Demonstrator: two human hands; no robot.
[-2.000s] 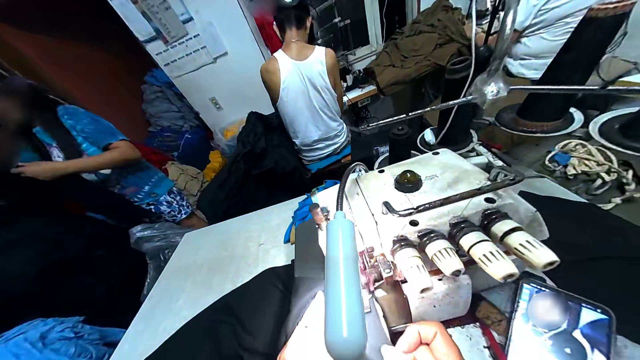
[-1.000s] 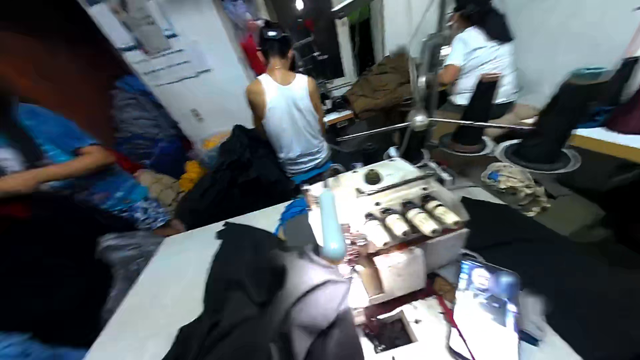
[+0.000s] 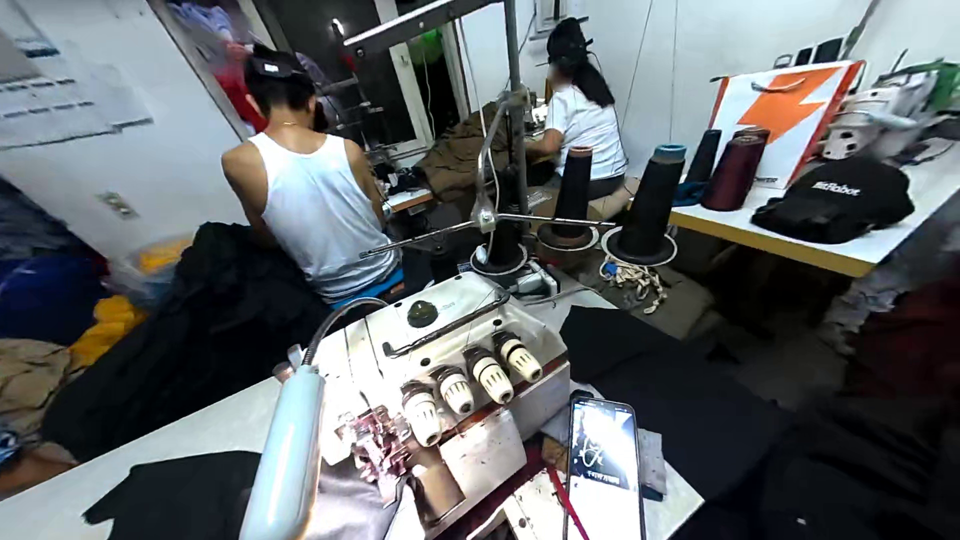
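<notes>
Neither my left hand nor my right hand shows in this frame. A white overlock sewing machine (image 3: 450, 322) with several cream tension knobs stands on the worktable. Grey fabric (image 3: 356, 499) lies at its presser foot area, lit brightly by a pale blue lamp (image 3: 285, 457) on a flexible neck. Dark fabric (image 3: 187, 487) is spread on the tabletop to the left. A smartphone (image 3: 604, 465) with its screen lit is at the machine's right front, beside a red strip (image 3: 568, 502). More black cloth (image 3: 660, 390) lies to the right.
A thread stand's metal pole (image 3: 516, 112) rises behind the machine, near black thread cones (image 3: 649, 202). One person in a white tank top (image 3: 319, 210) sits ahead; another in a white T-shirt (image 3: 589, 135) sits farther back. A side table (image 3: 840, 259) at right holds a black cap (image 3: 836, 199).
The view has swung right, bringing the side table into sight. Fingers seen two seconds ago near the machine's front are out of view. The dark and grey cloth has moved lower beside the machine.
</notes>
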